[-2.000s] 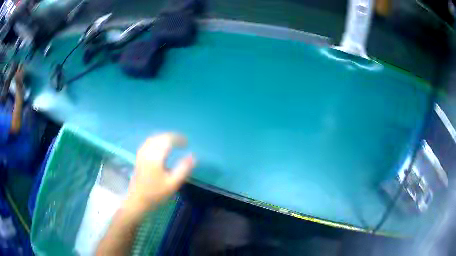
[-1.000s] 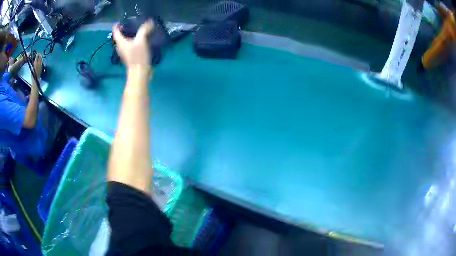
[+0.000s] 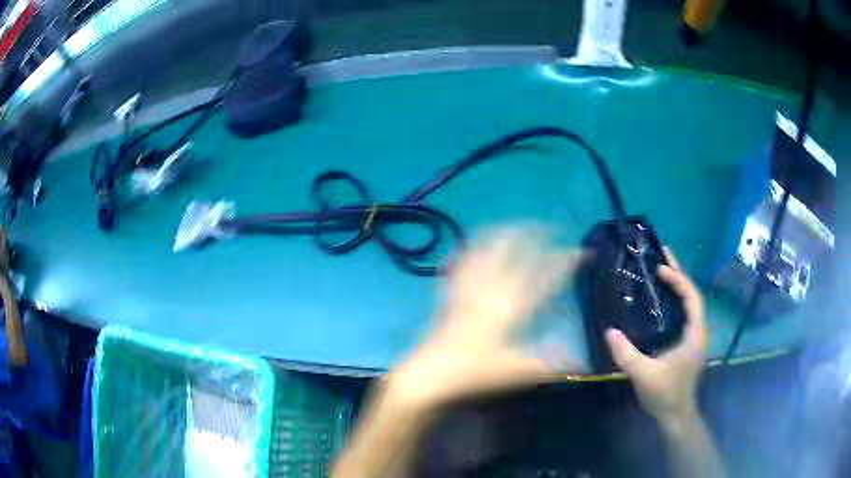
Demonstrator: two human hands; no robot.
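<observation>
A black housing point(image 3: 634, 289) lies on the green bench near its front edge, open side up, with wires and metal showing inside. My right hand point(image 3: 667, 350) grips its near right side, thumb and fingers around it. My left hand point(image 3: 509, 289) is blurred, just left of the housing; its fingers are apart and nothing shows in it. The thick black cord point(image 3: 551, 133) leaves the housing's far end, arches left and runs into a tied coil. The cord's plug in a clear wrap point(image 3: 203, 224) lies at the left.
Black units point(image 3: 266, 79) and cords stand at the bench's back left. The screw feeder point(image 3: 779, 224) is at the right, a hanging cable point(image 3: 779, 215) before it. A film-lined green crate point(image 3: 266, 401) stands at the near left. A white post point(image 3: 600, 33) rises behind the bench.
A corded housing now lies in front of me, its cord stretched across the bench. My left hand has come back from the far-left units, and my right hand has come into view on the housing.
</observation>
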